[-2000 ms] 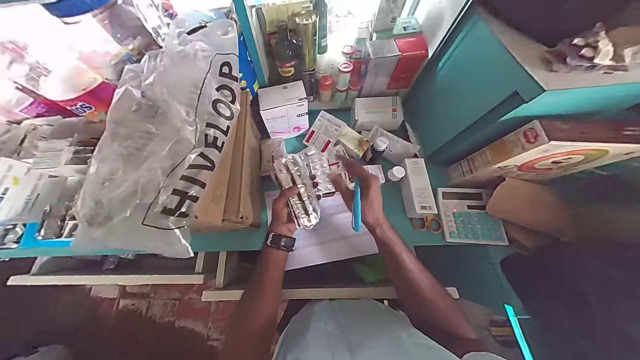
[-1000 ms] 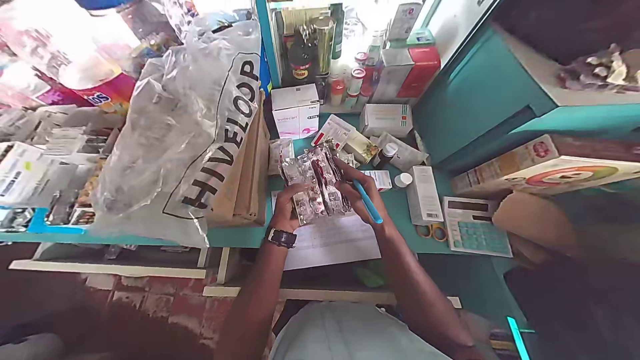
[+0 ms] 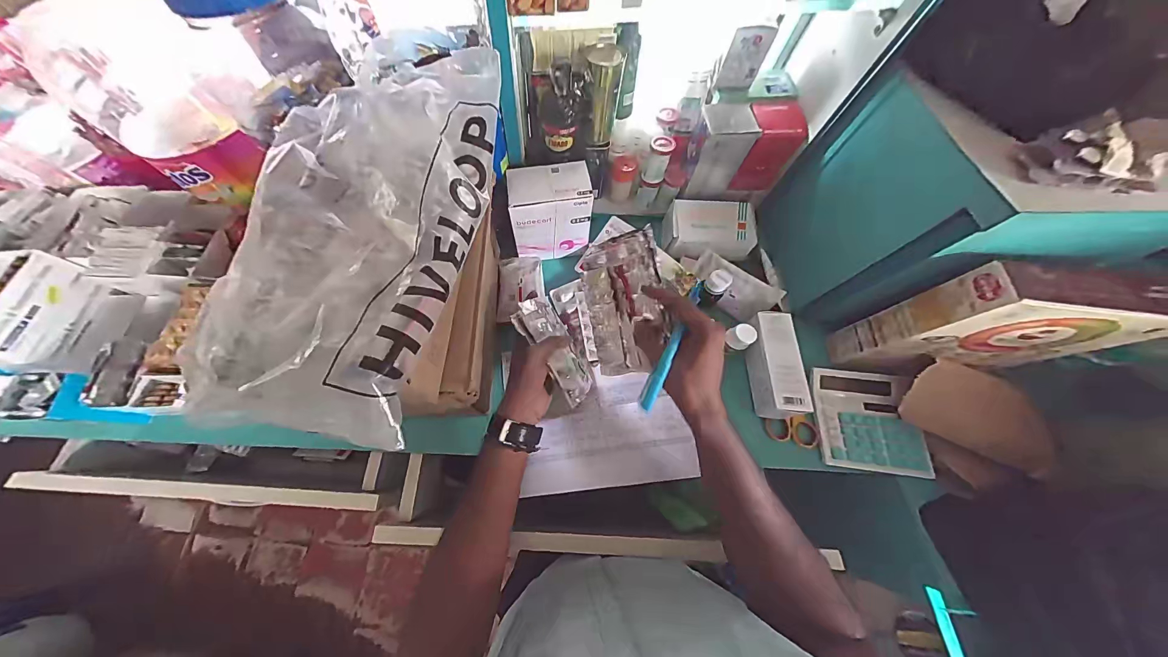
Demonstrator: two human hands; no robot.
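My left hand (image 3: pixel 532 376), with a watch at its wrist, grips a few silvery foil blister strips (image 3: pixel 558 351). In my right hand (image 3: pixel 691 351) are wider foil blister packs (image 3: pixel 620 306) with dark red marks, together with a blue pen (image 3: pixel 663 365) that points down toward my body. The two bunches are close side by side above a white sheet of paper (image 3: pixel 607 438) with faint writing, which lies on the teal counter. Behind the hands lie more packets, partly hidden by the strips.
A clear plastic bag (image 3: pixel 319 237) and brown cardboard (image 3: pixel 456 338) stand left. At the right are a small dark bottle (image 3: pixel 718 285), a white cap (image 3: pixel 741 337), a white box (image 3: pixel 777 365), scissors (image 3: pixel 791 430) and a calculator (image 3: pixel 867 420). Behind stand medicine boxes (image 3: pixel 550 210) and bottles.
The foil packs, held together between both hands a second ago, are now parted into two bunches, one in each hand. My right hand has moved up with the wider packs.
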